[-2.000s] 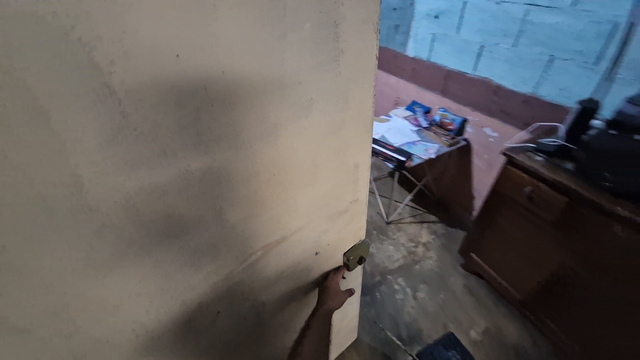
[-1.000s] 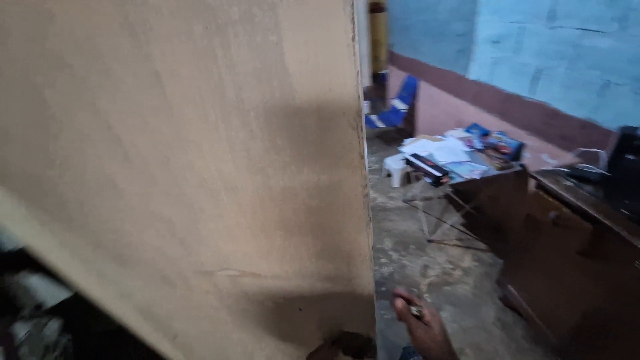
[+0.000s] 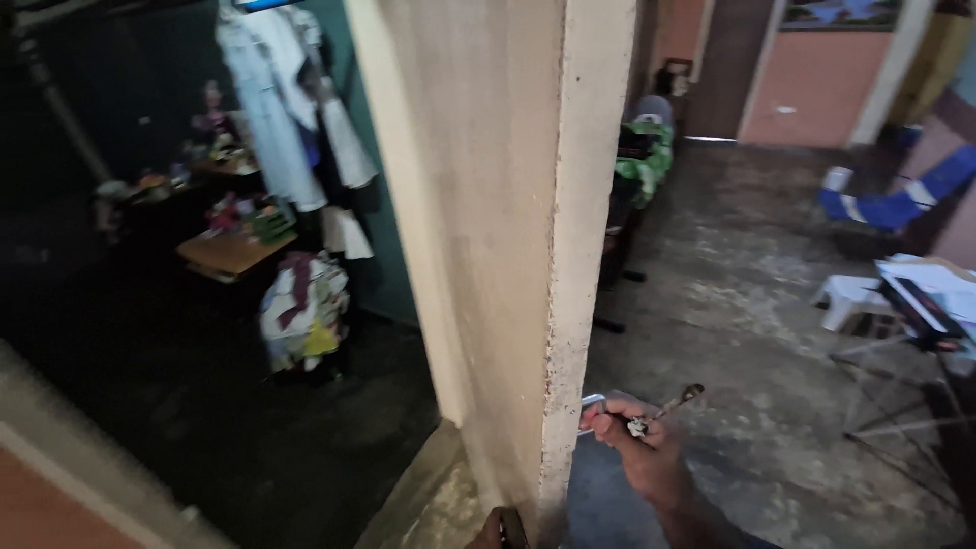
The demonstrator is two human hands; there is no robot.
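The cream door (image 3: 511, 229) stands nearly edge-on in the middle of the view. At the bottom edge, part of my left hand (image 3: 484, 534) shows beside a dark metal fitting (image 3: 511, 528) on the door; most of its fingers are hidden. My right hand (image 3: 640, 450), to the right of the door's edge, is closed around a small pale object (image 3: 638, 427) with a thin brownish piece (image 3: 679, 400) sticking out to the right. A clear, shiny item (image 3: 589, 414) shows at its fingertips, close to the door's edge. Blur hides what these items are.
Left, a dark room holds hanging clothes (image 3: 282, 99), a small wooden table (image 3: 232, 252) and a heap of cloth (image 3: 305, 313). Right, on the concrete floor (image 3: 717, 305), are a white stool (image 3: 854, 297), a folding table with papers (image 3: 926, 290) and a blue chair (image 3: 892, 198).
The view has swung left, bringing in the dark room. The door shows its edge rather than its broad face. My right hand, unseen two seconds ago, is now beside the door's edge.
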